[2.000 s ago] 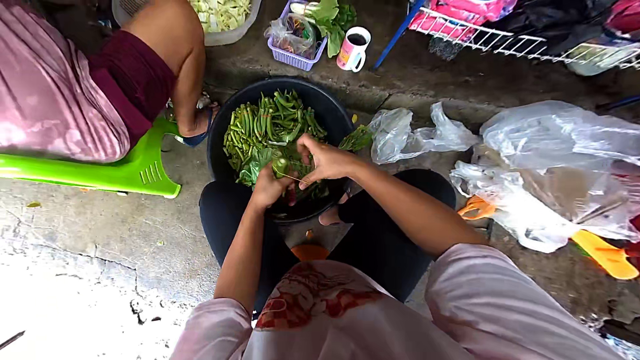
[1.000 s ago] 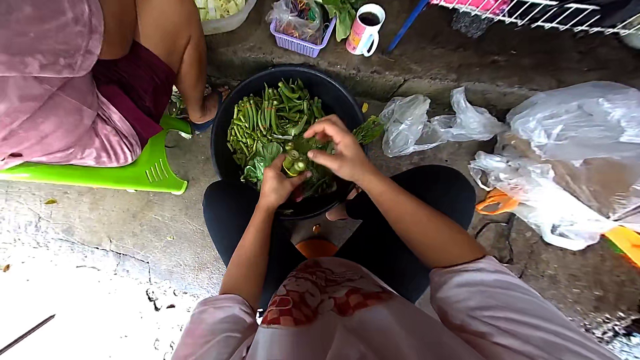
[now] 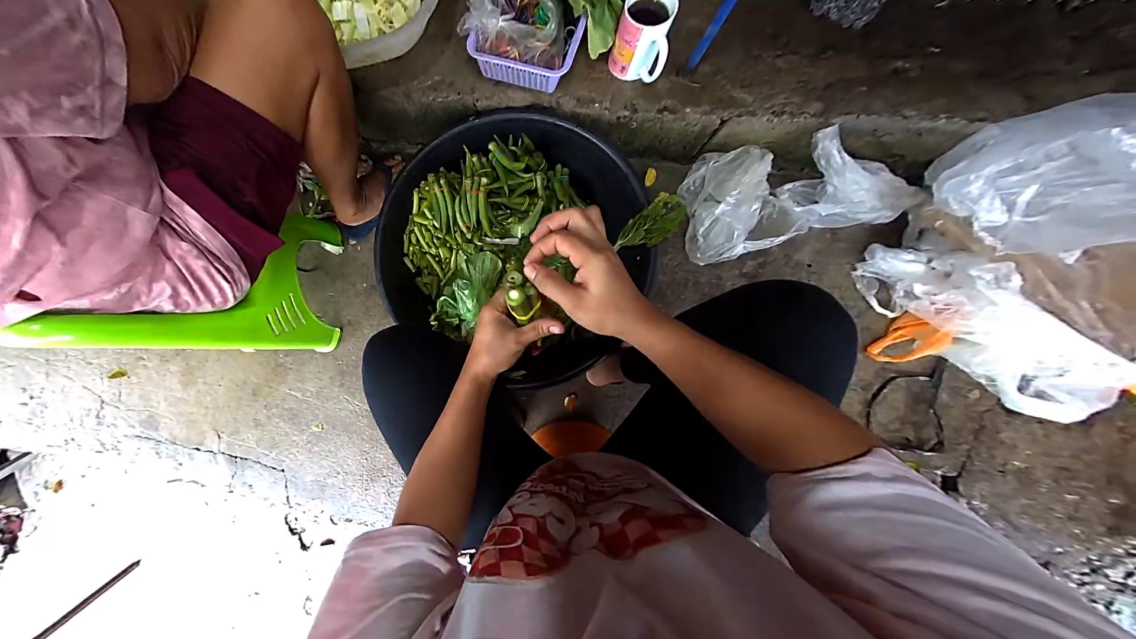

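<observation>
A round black tub (image 3: 390, 257) between my knees holds many green vegetable pods (image 3: 479, 200), some in banded bundles, and a green leafy bunch in clear plastic (image 3: 470, 286). Over the tub's near side, my left hand (image 3: 508, 330) grips a small bundle of green vegetables (image 3: 522, 300) with a yellow band round it, cut ends up. My right hand (image 3: 581, 266) is just above and right of that bundle, fingers curled with thumb and fingertips close together; whether anything thin is between them cannot be told. Leafy green sprigs (image 3: 654, 220) stick out over the tub's right rim.
A person (image 3: 115, 177) sits on a green plastic stool (image 3: 177, 330) at left. Beyond the tub are a tub of cut pale vegetables (image 3: 390, 44), a purple basket (image 3: 519, 73) and a mug of dark liquid (image 3: 637, 44). Plastic bags (image 3: 754, 200) lie at right.
My right hand has lifted slightly from the bundle, its fingers now curled above it. My left hand keeps its hold. The view has shifted somewhat.
</observation>
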